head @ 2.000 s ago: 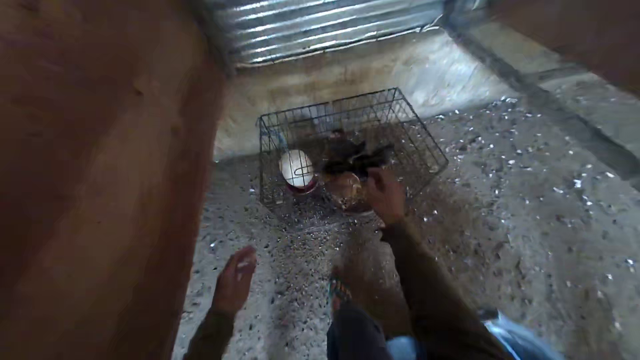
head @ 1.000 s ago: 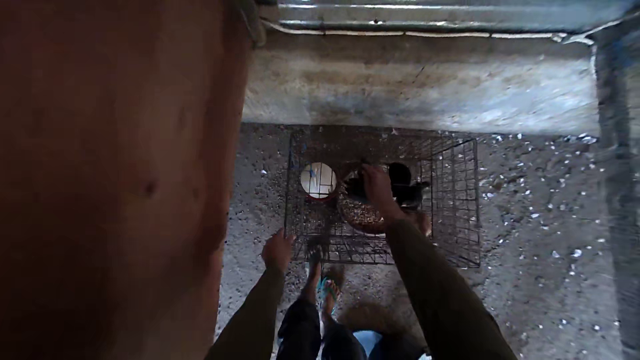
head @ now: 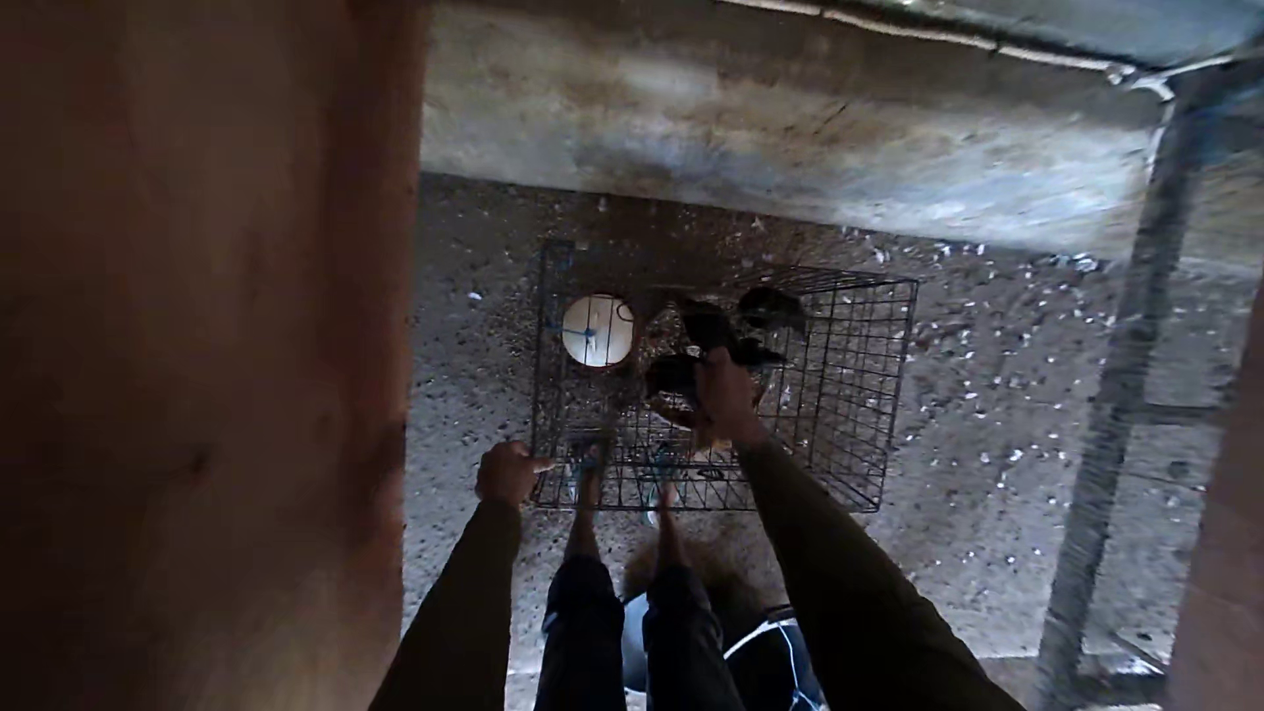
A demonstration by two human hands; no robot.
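A wire cage (head: 857,385) stands on the littered floor. Inside are several dark birds, probably chicks, one of them (head: 770,308) at the back, and a round white-topped container (head: 597,331) at the left. My right hand (head: 729,395) is over the middle of the cage among the dark birds; its fingers look bent, but whether they hold a bird cannot be told. A brownish feeding dish seems to lie below it, mostly covered. At the cage's front left corner, my left hand (head: 509,474) touches the wire with its fingers curled.
A brown wall or panel (head: 207,355) rises close on the left. Behind the cage runs a low stained concrete wall (head: 770,138). My feet are at the cage's front edge, with a dark bucket (head: 775,662) behind my legs. A grey beam (head: 1116,425) lies at the right.
My left hand, away from the cage two seconds ago, is now at its front left corner. My right hand remains over the birds. The view has shifted.
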